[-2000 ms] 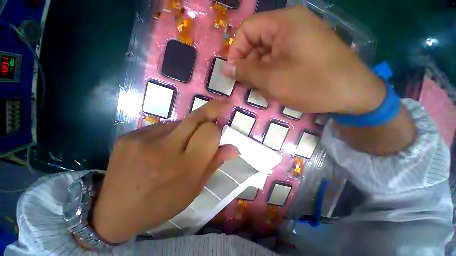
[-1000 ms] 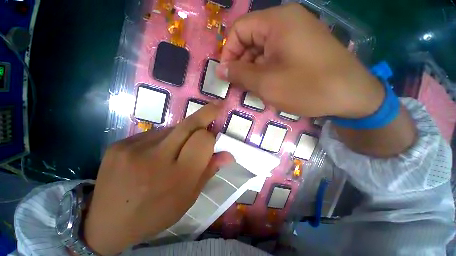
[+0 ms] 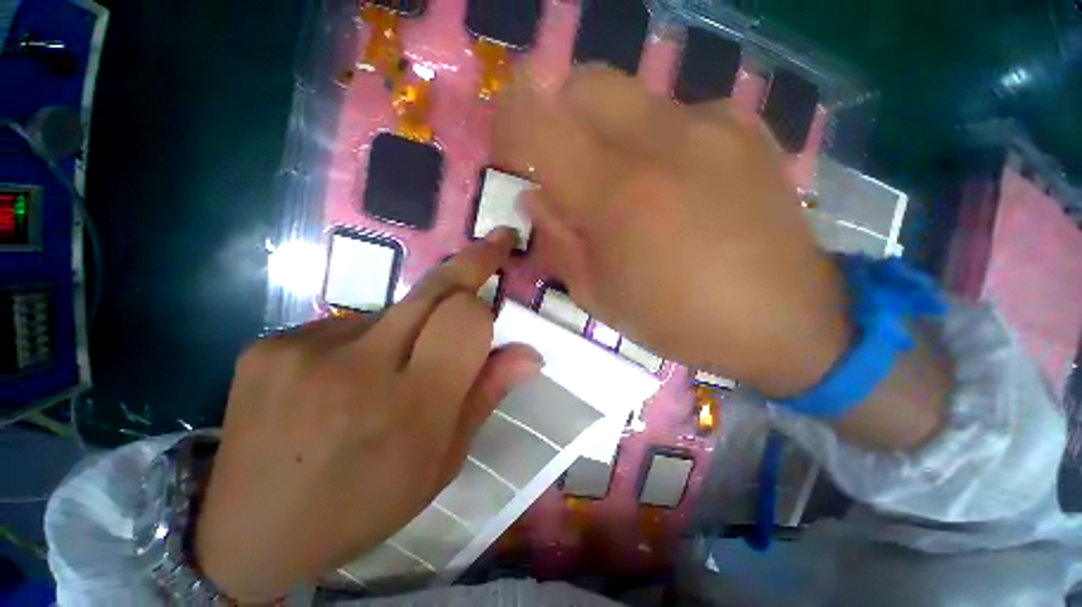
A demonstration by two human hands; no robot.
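A clear tray [image 3: 311,119] with a pink foam sheet [image 3: 457,119] holds rows of small square modules; some are black and some have pale pads. My left hand [image 3: 344,439] holds a white liner sheet with grey rectangles [image 3: 522,445] between thumb and fingers, its index fingertip touching the lower edge of a pale-padded module [image 3: 501,211]. My right hand [image 3: 676,225] is blurred above the tray, its fingers curled beside that same module. Its fingertips are partly hidden, so I cannot tell if it holds anything.
A blue instrument box [image 3: 42,213] with red digits stands at the left. Another sheet with grey rectangles [image 3: 864,208] lies right of the tray's upper part. A pink sheet [image 3: 1032,255] is at the far right. Orange flex cables [image 3: 412,101] lie between the modules.
My right hand has moved down and slightly left, uncovering black modules in the upper rows and the grey sheet at right. My left index fingertip has come onto the padded module's edge.
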